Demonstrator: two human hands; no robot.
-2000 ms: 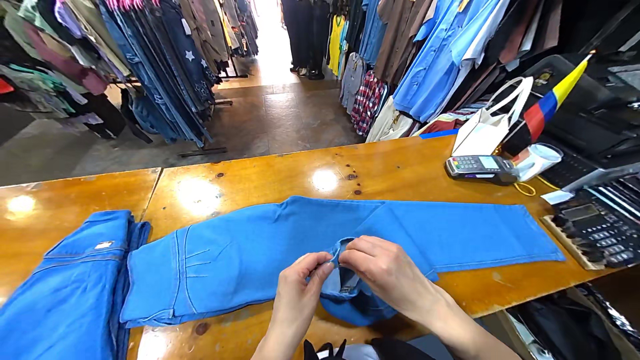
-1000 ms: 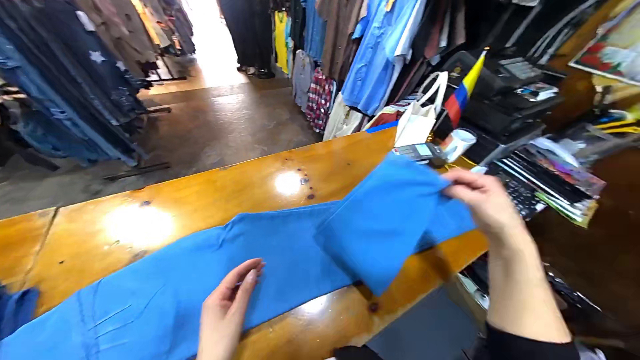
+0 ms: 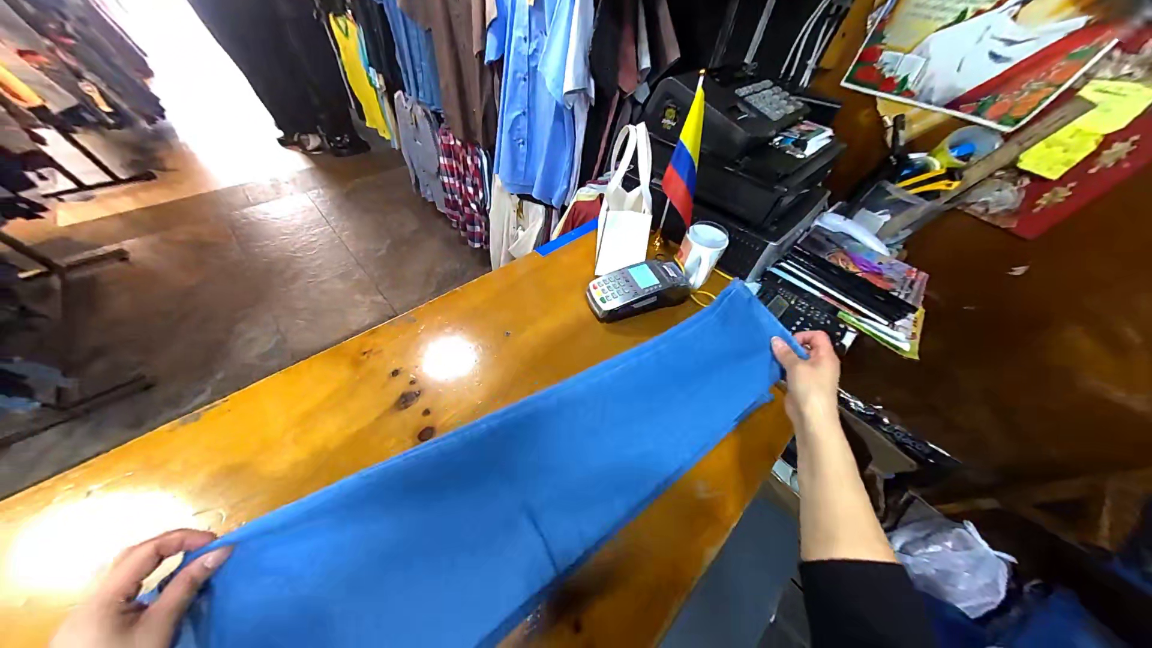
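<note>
A pair of blue denim trousers (image 3: pixel 504 468) stretches diagonally over the varnished wooden counter (image 3: pixel 360 396), with a leg end at the upper right. At the lower left, my left hand (image 3: pixel 148 585) pinches the upper edge of the denim between thumb and fingers. My right hand (image 3: pixel 807 364) grips the corner of the leg's hem at the right. The near part of the garment runs out of view at the bottom.
Close beyond the hem stand a card payment terminal (image 3: pixel 637 290), a white mug (image 3: pixel 702 252), a small flag (image 3: pixel 686 166) and a white bag (image 3: pixel 625 216). Papers (image 3: pixel 864 288) and a black cash register (image 3: pixel 720 117) are at the right. Clothes racks stand past the counter.
The leg end, earlier lifted and folded over in my right hand, is now stretched out to the right. My left hand, earlier resting on the denim, now pinches its edge. The view has swung right.
</note>
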